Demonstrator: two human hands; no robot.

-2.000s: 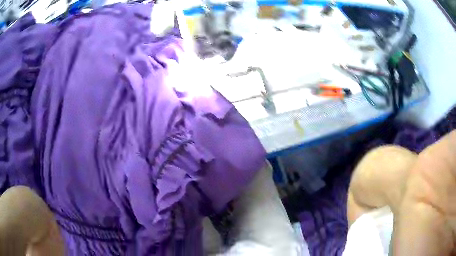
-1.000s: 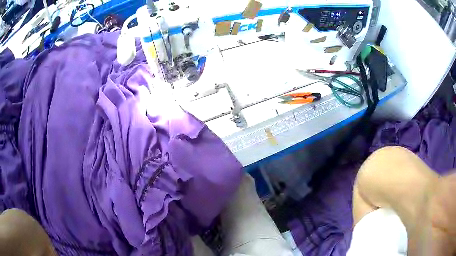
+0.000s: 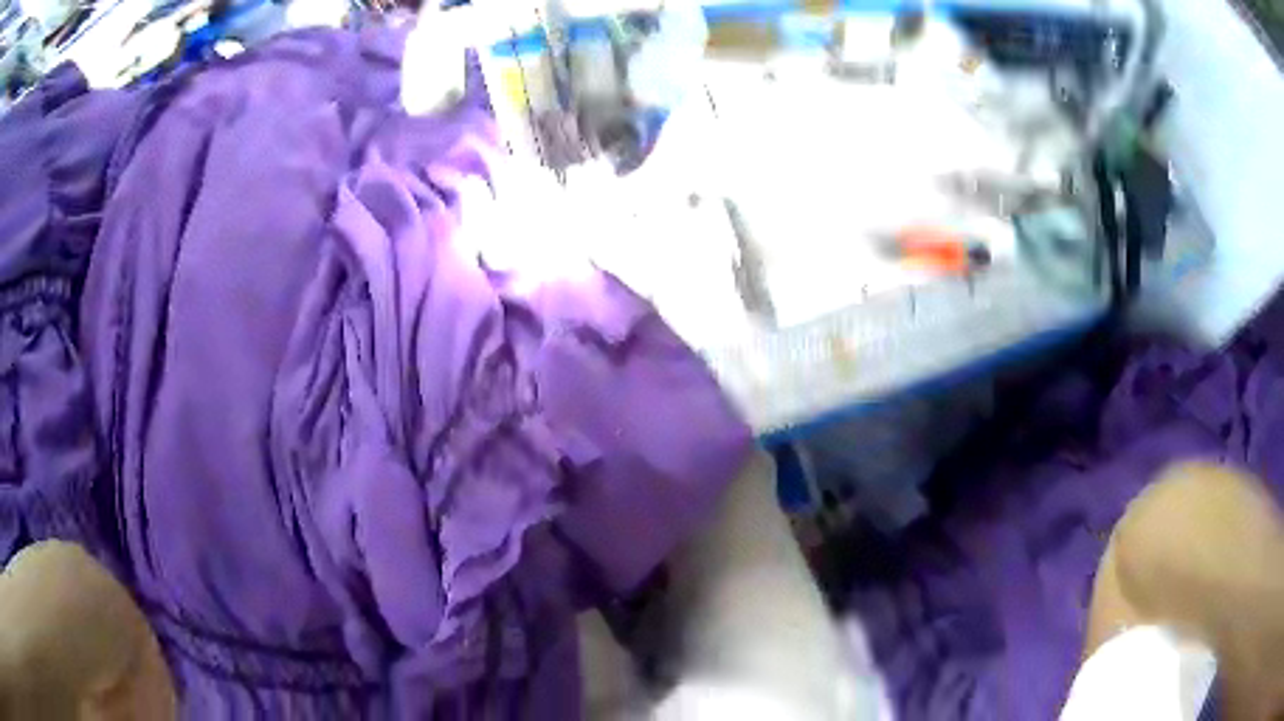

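A large purple garment (image 3: pixel 211 310) with gathered bands and a wavy ruffle lies over my lap and the left of the machine table. Its upper right part reaches the bright light under the white sewing machine head (image 3: pixel 563 85), where glare hides the needle area. Neither of my hands is in view. Bare skin shows at both bottom corners, apparently my bent arms, cut off by the picture's edge. The picture is blurred.
Orange and black snips (image 3: pixel 929 251) lie on the white table, with blurred green-handled scissors (image 3: pixel 1056 233) to their right. The blue table edge (image 3: pixel 929 373) runs below them. More purple cloth (image 3: pixel 986 592) is heaped at lower right.
The view has shifted, so the machine and table stand higher and further right, and more blurred. The right arm shows lower and nearer the right edge. The garment lies much the same.
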